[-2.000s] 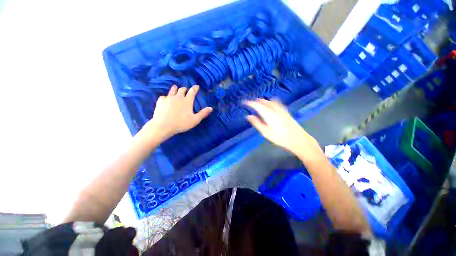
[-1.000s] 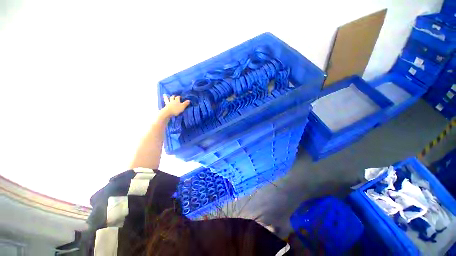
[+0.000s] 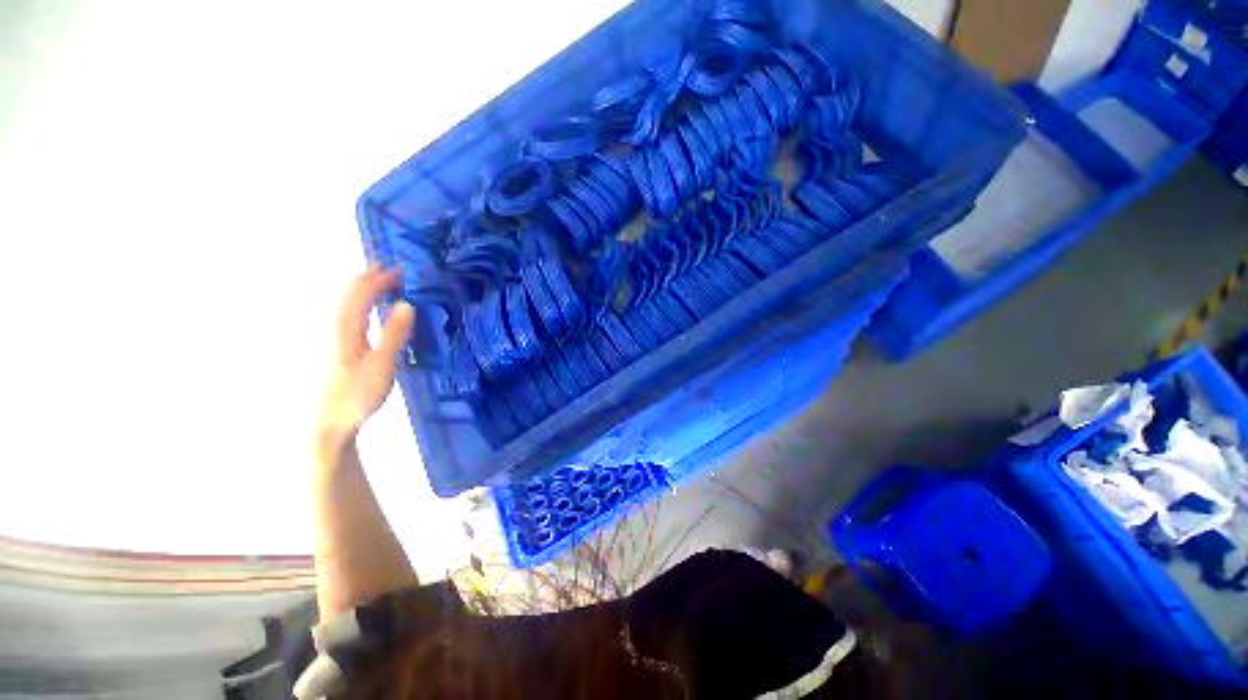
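Observation:
A deep blue crate (image 3: 876, 260) on top of a stack of crates fills the centre of the view. It holds blue strap pieces (image 3: 684, 144) packed in slanting rows, with looser blue rings (image 3: 517, 187) along the far side. My left hand (image 3: 366, 358) is at the crate's left end, its fingers at the rim and its thumb apart. Whether the hand grips the rim is hard to tell. My right hand is not in view.
A lower crate of blue rings (image 3: 582, 503) stands below. A blue stool (image 3: 958, 550) and a crate with white scraps (image 3: 1157, 472) are at lower right. More crates (image 3: 1013, 205) and a brown board (image 3: 1010, 34) are at upper right.
My right hand, over the crate two seconds ago, has left the view. My left hand has moved from the pieces to the crate's left end. The view has shifted closer to the crate since one second ago.

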